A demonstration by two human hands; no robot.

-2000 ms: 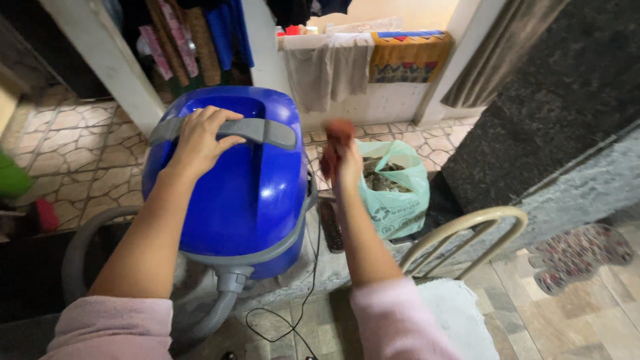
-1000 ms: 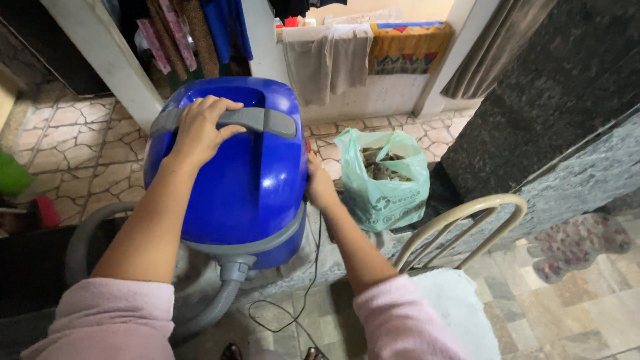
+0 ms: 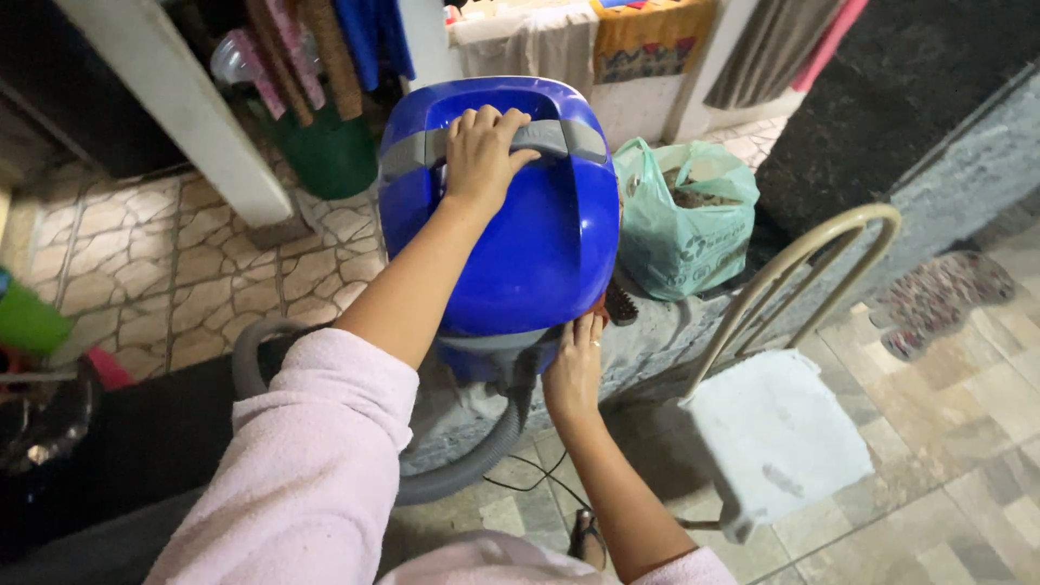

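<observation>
A blue canister vacuum cleaner (image 3: 520, 244) stands on a low ledge, its grey hose (image 3: 479, 471) joined at the near side and curving below. My left hand (image 3: 483, 158) is closed around the grey carry handle (image 3: 540, 138) on the lid. At the lower right edge of the body is my right hand (image 3: 575, 370), with a reddish-brown cloth (image 3: 600, 312) partly showing beyond its fingertips against the blue side; most of that cloth is hidden. A brown brush (image 3: 621, 305) lies on the ledge just right of it.
Right of the vacuum cleaner sits a green plastic bag (image 3: 686, 227) with dry-looking material inside. A metal-framed chair (image 3: 780, 435) with a pale seat stands on the floor at the right. A black cord (image 3: 536, 479) lies below the ledge. Towels (image 3: 650, 41) hang over a low wall behind.
My right hand has moved from beside the bag to the vacuum cleaner's side, then down to its near corner. My left hand stays on the handle. The vacuum cleaner now appears turned.
</observation>
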